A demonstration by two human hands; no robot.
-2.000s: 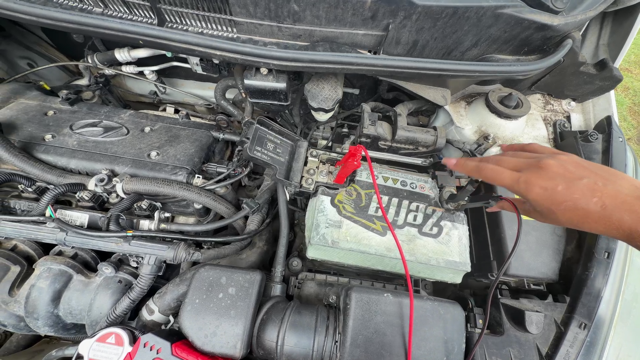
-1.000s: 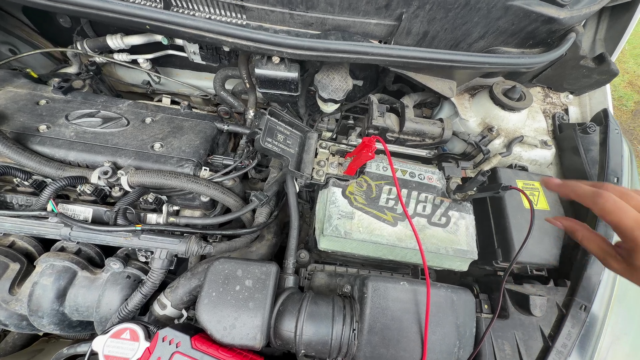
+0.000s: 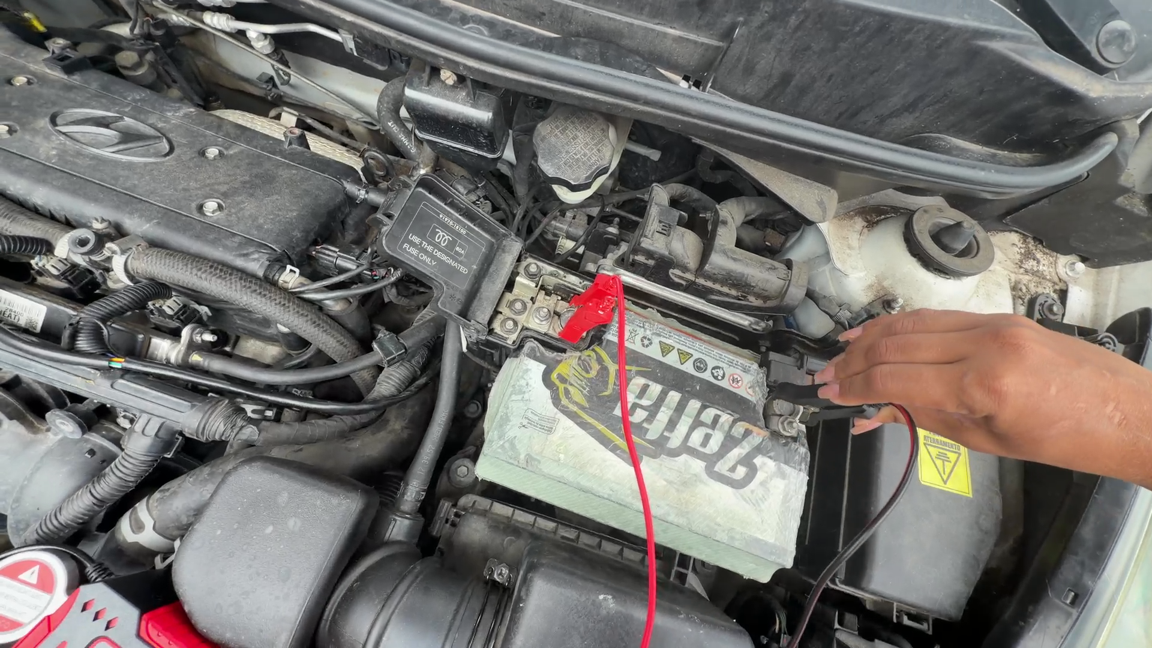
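Note:
A car battery with a white, worn case sits in the engine bay. At its right end my right hand has its fingers around the handle of a black clip, which is at the battery terminal clamp. The clip's jaws are partly hidden. A black wire runs down from under my hand. A red alligator clip is attached near the metal fuse links at the battery's upper left, and a red wire hangs from it across the battery. My left hand is out of view.
A raised black fuse cover stands left of the red clip. The engine cover lies at the upper left, the air intake box below the battery. A red and black device is at the lower left. A black box bears a yellow label.
My right hand was apart from the black clip one second ago, over the right side, and has moved left onto it. The red clip stays in place. The view has shifted closer.

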